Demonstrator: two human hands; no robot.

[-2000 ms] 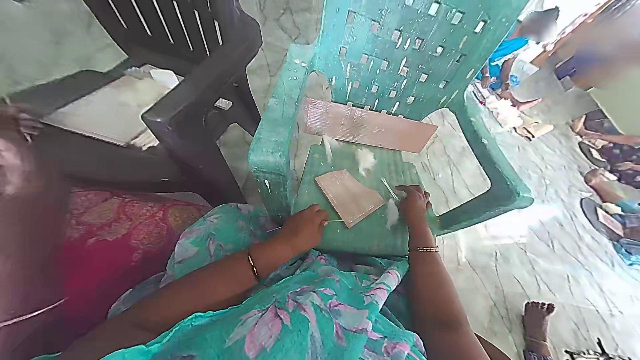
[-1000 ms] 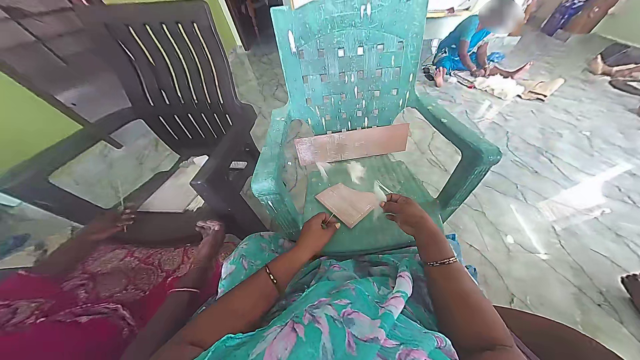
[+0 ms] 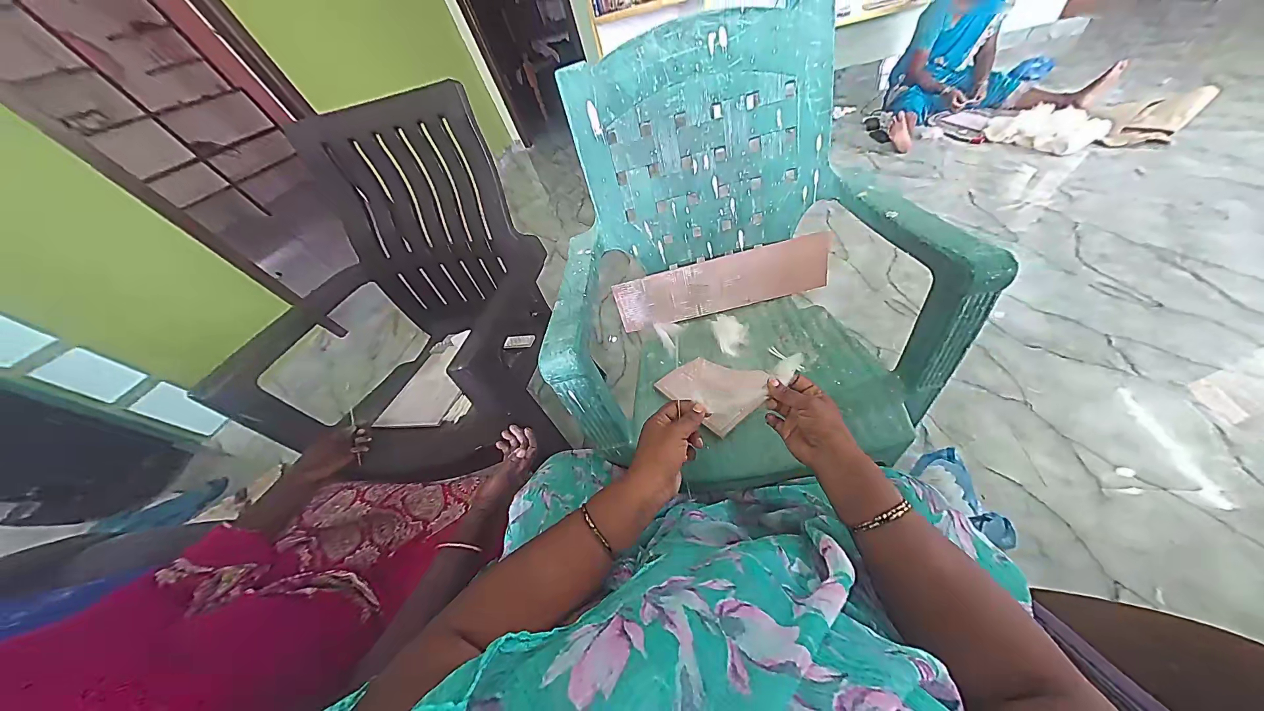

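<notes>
On the seat of a green plastic armchair [image 3: 839, 346] lies a square brownish board or tile [image 3: 716, 390], tilted, with tufts of white fibre [image 3: 730, 334] behind it. My left hand [image 3: 676, 444] pinches a thin stick or strand at the board's near left edge. A small white fibre tuft [image 3: 789, 367] is pinched between the fingertips of my right hand [image 3: 805, 420], by the board's right corner. A long pinkish-brown board [image 3: 726, 281] leans along the chair's back.
A dark plastic armchair [image 3: 425, 197] stands at the left, with a pale flat sheet [image 3: 420, 390] on its seat. Beside me sits a person in red [image 3: 326, 583], hands near that chair. Another person in blue [image 3: 948, 69] sits on the floor near white fibre [image 3: 1049, 128].
The view has swung up and levelled. My right hand has lifted slightly from the seat, with the white tuft at its fingertips. Both hands stay near the square board.
</notes>
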